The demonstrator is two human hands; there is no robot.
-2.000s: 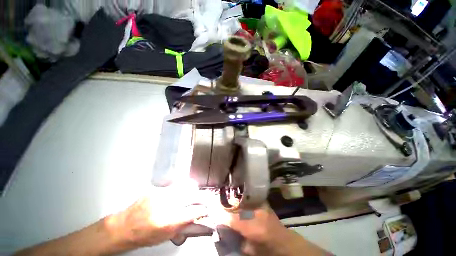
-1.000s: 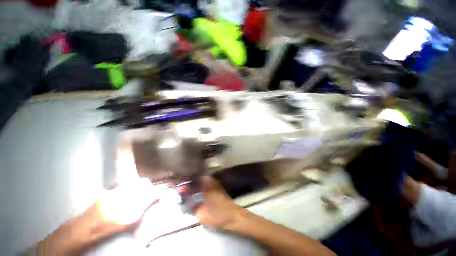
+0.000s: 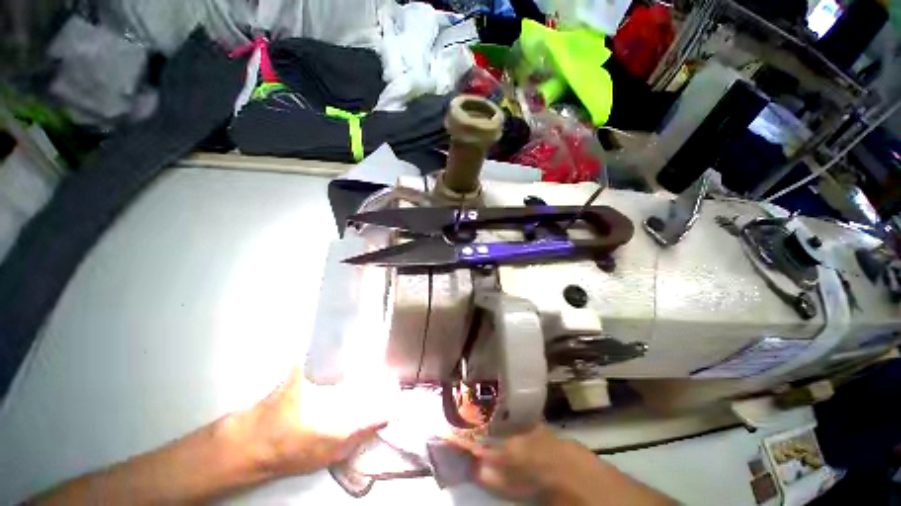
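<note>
A small grey fabric piece [image 3: 450, 463] lies under the head of the cream sewing machine [image 3: 603, 287], washed out by the lamp glare at the needle. My left hand [image 3: 291, 427] lies flat at the fabric's left, its fingertips lost in the glare. My right hand [image 3: 524, 463] is at the fabric's right, below the machine head, with its fingers on the grey edge. Whether it pinches the fabric is unclear. Thread snips [image 3: 494, 237] with a purple and brown handle rest on top of the machine head. The needle is hidden by glare.
A long dark grey strip [image 3: 74, 222] curves along the table's left. Dark bundled pieces [image 3: 296, 124] with a neon strip lie behind the white table [image 3: 148, 287]. A tan post [image 3: 469, 148] stands beside the snips. A bright yellow-green cloth [image 3: 568, 69] is behind the machine.
The head view swung right, blurred, and came back left. A person's arm seen at the right a second ago is out of view. Both hands remain near the needle, with the grey fabric between them.
</note>
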